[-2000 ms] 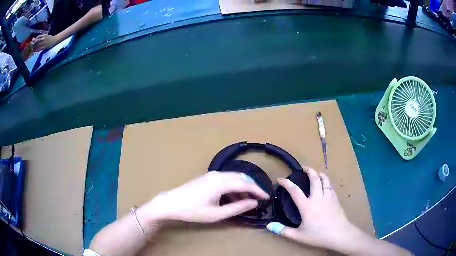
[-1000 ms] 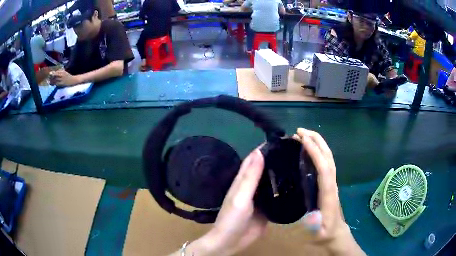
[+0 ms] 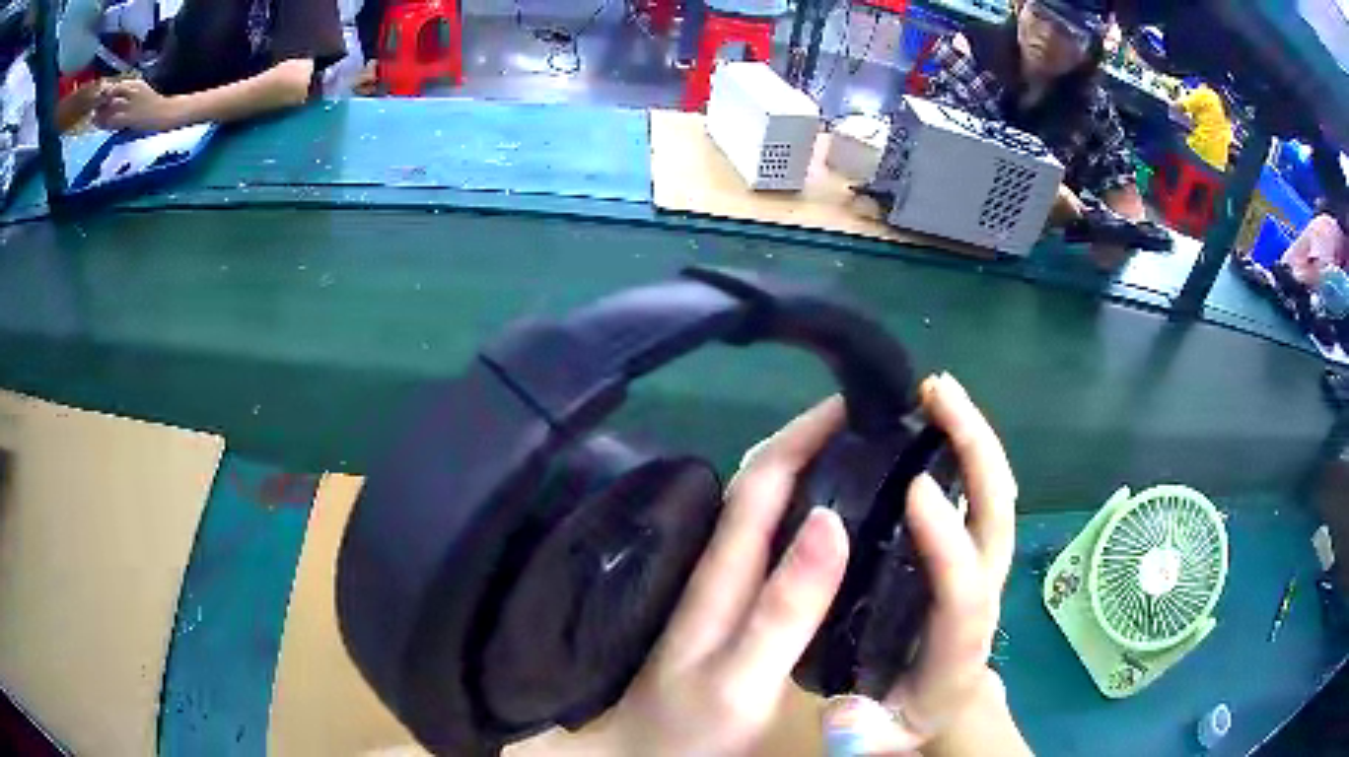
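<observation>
Black over-ear headphones [image 3: 459,488] are held up close to the camera, tilted, with the padded headband arching over the top. The left ear cup [image 3: 599,592] shows its dark inner face. My left hand [image 3: 747,636] lies between the cups, its fingers and thumb against the right ear cup [image 3: 843,592]. My right hand [image 3: 954,577] grips that same cup from its outer side, fingers near the hinge. A pale cover shows on a fingertip low between the hands. The hands partly hide the right cup.
A dark green conveyor belt [image 3: 222,326] runs across behind the headphones. Cardboard sheets [image 3: 104,547] lie at left and under the hands. A light-green fan [image 3: 1139,584] and a small translucent cap [image 3: 1215,725] are at right. Grey-white boxes [image 3: 969,185] and people are opposite.
The headphones were lifted off the cardboard and have since turned, the headband now swung nearer the camera. Both hands stay on the right cup, and the view has shifted.
</observation>
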